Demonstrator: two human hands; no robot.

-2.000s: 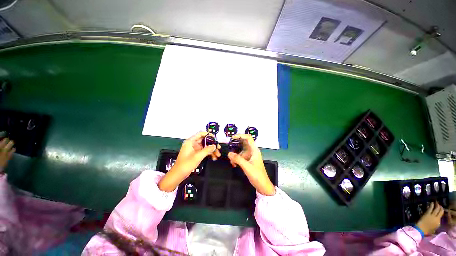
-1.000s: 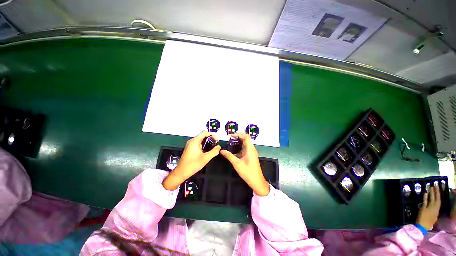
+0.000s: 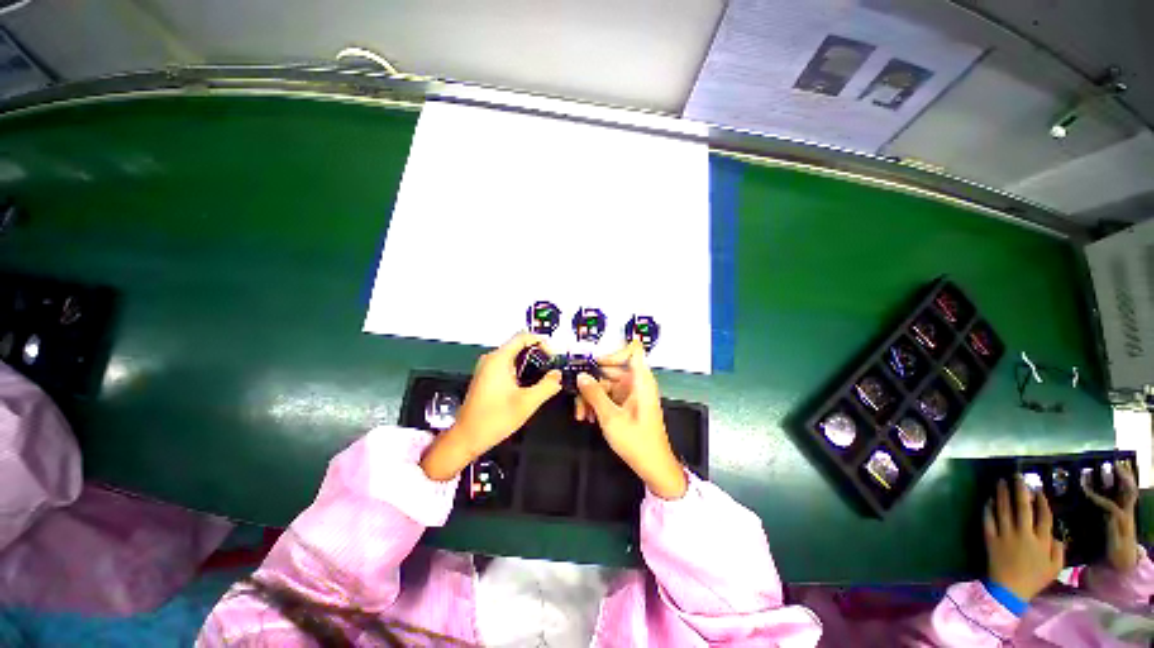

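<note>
My left hand (image 3: 499,395) holds a round black smartwatch unit (image 3: 533,366) above the far edge of the compartment tray (image 3: 554,471). My right hand (image 3: 623,403) holds another unit (image 3: 578,368), tilted so its edge shows, close beside the first. Three units with lit faces lie in a row along the near edge of the white sheet (image 3: 544,215); the middle one (image 3: 590,324) is just beyond my hands. The tray in front of me has a unit (image 3: 485,480) in a near-left pocket and another (image 3: 440,409) in the far-left pocket. My hands partly hide the tray's far row.
A filled compartment tray (image 3: 901,399) lies angled at right. Beyond it are thin looped pieces (image 3: 1045,384). At far right a neighbour's hands (image 3: 1023,542) are over another tray (image 3: 1083,523). A dark tray (image 3: 53,332) and a pink sleeve (image 3: 38,437) are at left. A blue strip (image 3: 724,266) edges the sheet.
The unit in my right hand has turned edge-on and moved slightly left, closer to the other unit. The neighbour's hands at right have moved across their tray. At left, the neighbour's hand has left view.
</note>
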